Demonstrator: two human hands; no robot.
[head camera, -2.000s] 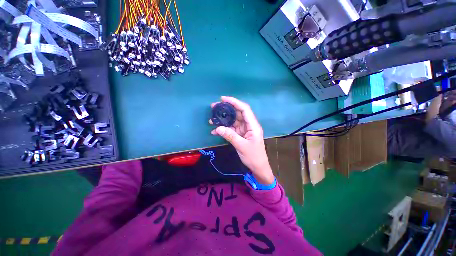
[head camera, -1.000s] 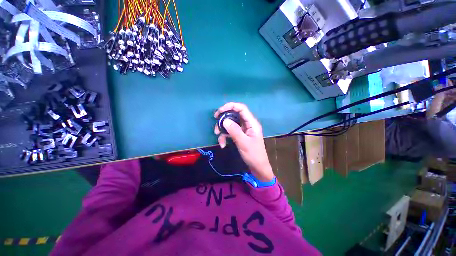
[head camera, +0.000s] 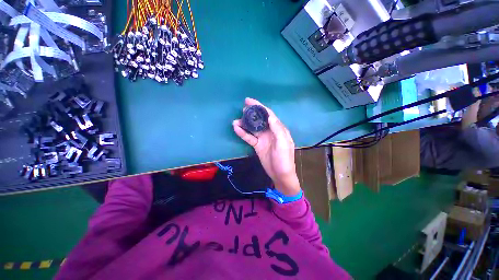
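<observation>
A round black housing (head camera: 255, 118) is held in my bare right hand (head camera: 272, 139), between the thumb and fingers, above the green mat near the bench's front edge. Its round face is turned up toward the camera. A blue wrist strap (head camera: 284, 197) with a thin coiled blue cord is on my right wrist. My left hand is not in view; only the left sleeve (head camera: 126, 202) shows, ending at the bench edge.
A black foam tray (head camera: 104, 71) at left bears white flex cables (head camera: 35, 52) and black clips (head camera: 76, 128). Orange wire leads (head camera: 158, 52) lie beside it. Metal fixtures (head camera: 350, 90) and a screwdriver (head camera: 391, 41) are at upper right. Cartons (head camera: 399, 158) and a person (head camera: 459, 147) are at right.
My right hand has turned the housing over and back, and its face shows again. Hand and housing are slightly further right and up than two seconds ago.
</observation>
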